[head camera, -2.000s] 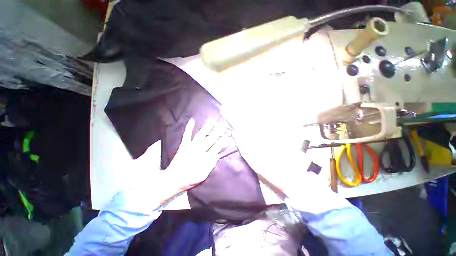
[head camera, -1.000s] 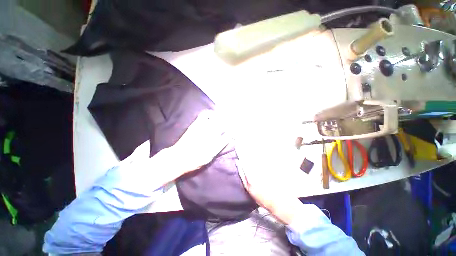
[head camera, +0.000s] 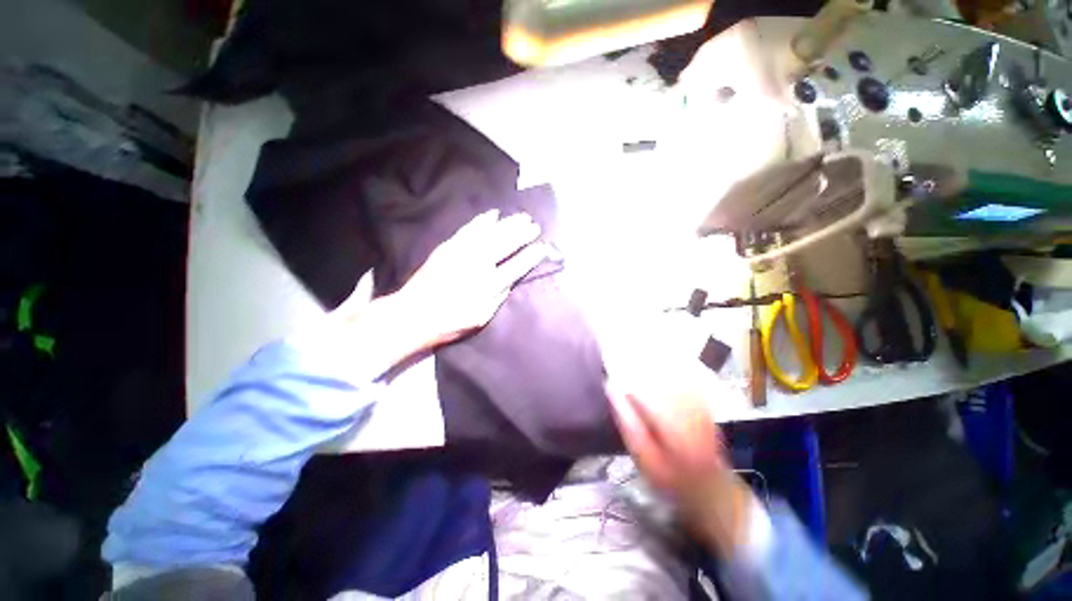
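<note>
A dark purple-black garment panel [head camera: 529, 364] lies creased on the white table, its near end hanging over the edge towards my lap. My left hand [head camera: 464, 282] lies flat on the panel, fingers pointing to the upper right, near a small fold by the glare. My right hand [head camera: 676, 446] is blurred at the panel's lower right edge, by the table's near edge; whether it grips the cloth is unclear. The sewing machine [head camera: 893, 117] stands at the right; the glare washes out the table left of it.
Yellow-handled snips [head camera: 790, 340], with a red loop, black-handled scissors [head camera: 896, 317] and a brown stick tool [head camera: 758, 352] lie at the right. A small black scrap [head camera: 715, 352] lies left of them. The lamp [head camera: 600, 26] hangs at the top. Dark cloth [head camera: 364, 47] is piled at the far edge.
My right hand has moved down and right, out of the glare to the near edge. My left hand's fingers show more clearly on the cloth. The view has shifted, with lamp and machine higher in the picture.
</note>
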